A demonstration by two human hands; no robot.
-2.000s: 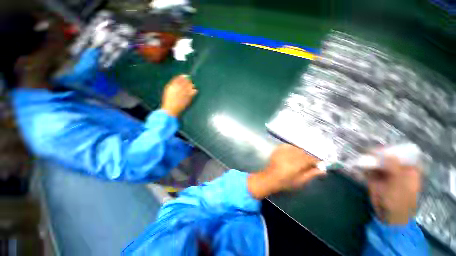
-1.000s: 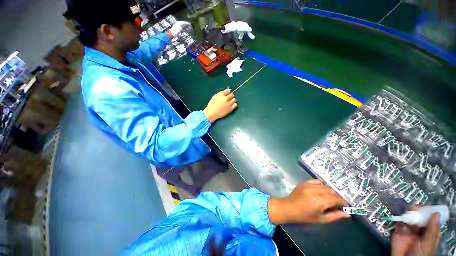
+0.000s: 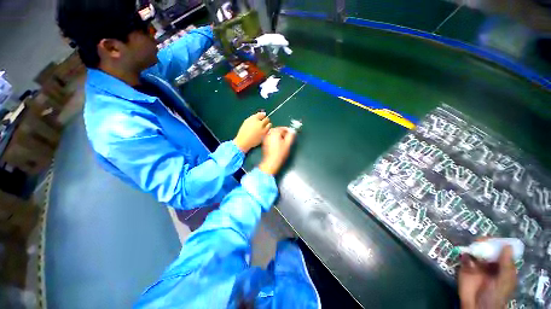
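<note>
My left hand point(image 3: 278, 148), bare, reaches far forward over the green bench, beside a neighbour's hand. Its fingertips pinch a small white piece point(image 3: 296, 125), low over or on the bench; which is not clear. My right hand point(image 3: 488, 282), bare and partly cut off by the bottom edge, holds a white dispensing bottle point(image 3: 498, 248) lying sideways, its narrow tip pointing left over the tray. The clear blister tray point(image 3: 386, 205) lies at the right, its pockets filled with small white and green units.
A person in a blue smock point(image 3: 139, 133) sits at the left, one hand point(image 3: 252, 131) on the bench. A red-brown fixture point(image 3: 244, 77) and a crumpled white scrap point(image 3: 269, 86) are beyond. Blue tape point(image 3: 314, 80) and yellow tape point(image 3: 386, 114) cross the bench point(image 3: 326, 145).
My left hand has moved from the tray's near edge, forward and left to the neighbour's hand, with a white piece. My right hand stays over the tray with the bottle. The neighbour's gloved hand is now hidden.
</note>
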